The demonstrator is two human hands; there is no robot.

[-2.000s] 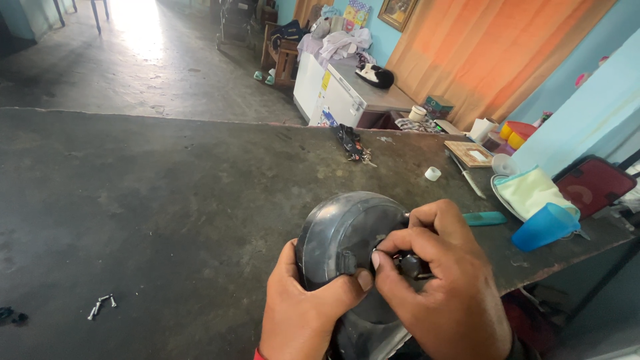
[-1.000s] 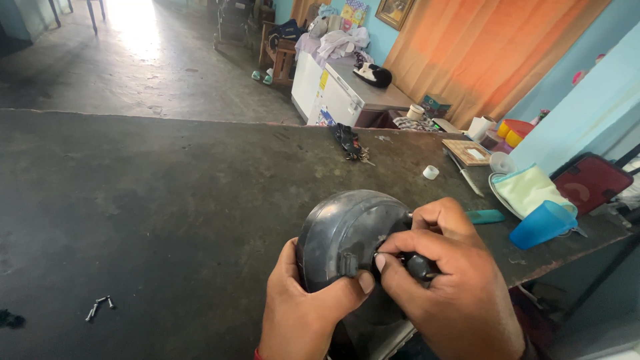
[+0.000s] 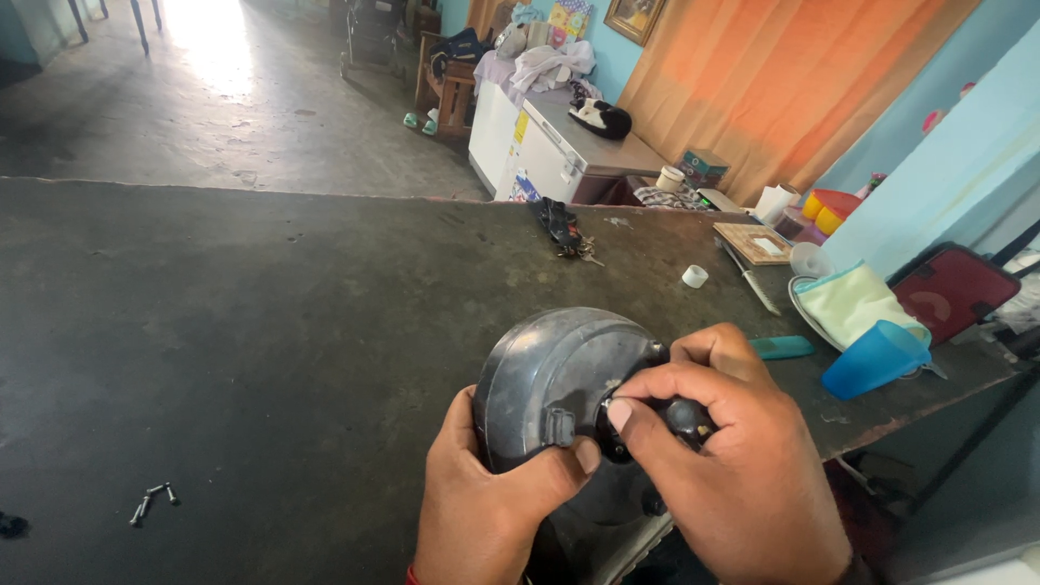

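A round dark plastic housing (image 3: 528, 374) is tilted up near the counter's front edge, with a recessed hub and a black knob (image 3: 689, 421) on its face. My left hand (image 3: 496, 496) grips its left side, the thumb lying below a small raised clip. At the hub, the thumb and index finger of my right hand (image 3: 731, 455) are pinched together; whatever small part they may hold is hidden. Several small metal screws (image 3: 146, 502) lie on the dark counter at the lower left.
Across the dark counter (image 3: 244, 325) lie keys on a black strap (image 3: 561, 227), a white ring (image 3: 695, 276), a knife (image 3: 756, 284), a wooden board (image 3: 754, 243), a teal object (image 3: 782, 348) and a blue plastic cup (image 3: 876, 359). Beyond stands a white chest freezer (image 3: 528, 150).
The fingers of my right hand have shifted slightly at the hub. My left hand keeps its grip on the housing.
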